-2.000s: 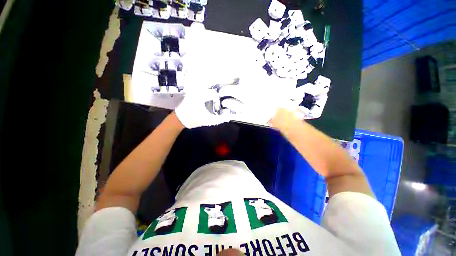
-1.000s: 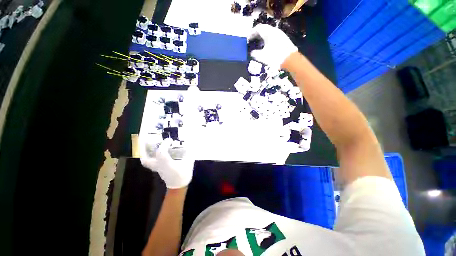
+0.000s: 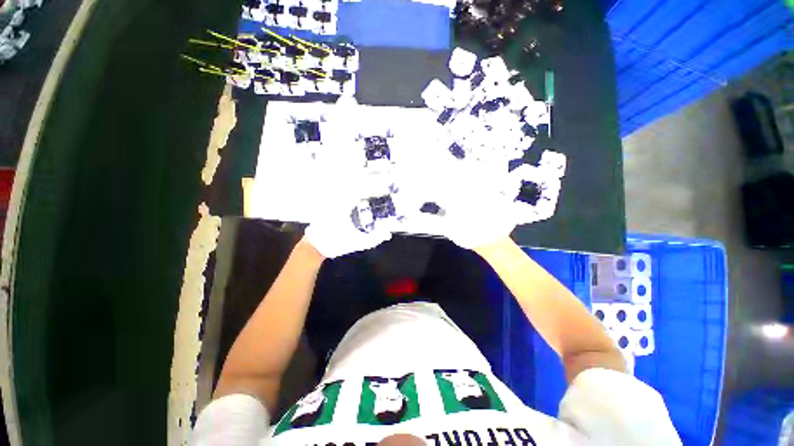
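My left hand [image 3: 344, 237], in a white glove, is at the front edge of the white sheet [image 3: 279, 187]. It holds a white housing with a dark centre [image 3: 380, 206]. My right hand [image 3: 477, 228], also gloved, is at the sheet's front edge to the right; its fingers blend into the white. A small dark part [image 3: 432, 208] shows by its fingertips; whether the hand grips it is unclear. Another housing with a dark centre [image 3: 377, 148] lies on the sheet behind, and one more [image 3: 307, 131] lies to its left.
White caps [image 3: 492, 122] are heaped at the right, with a filled housing [image 3: 528, 192] nearer. A green tool [image 3: 549, 87] lies beside the heap. Rows of units with yellow wires [image 3: 296, 65] stand at upper left. Dark parts [image 3: 505, 22] lie at the back. A blue bin [image 3: 688, 305] holds holed trays.
My right hand has come back from the dark parts to the sheet's front. My left hand has moved right with a housing from the left column. The view has shifted.
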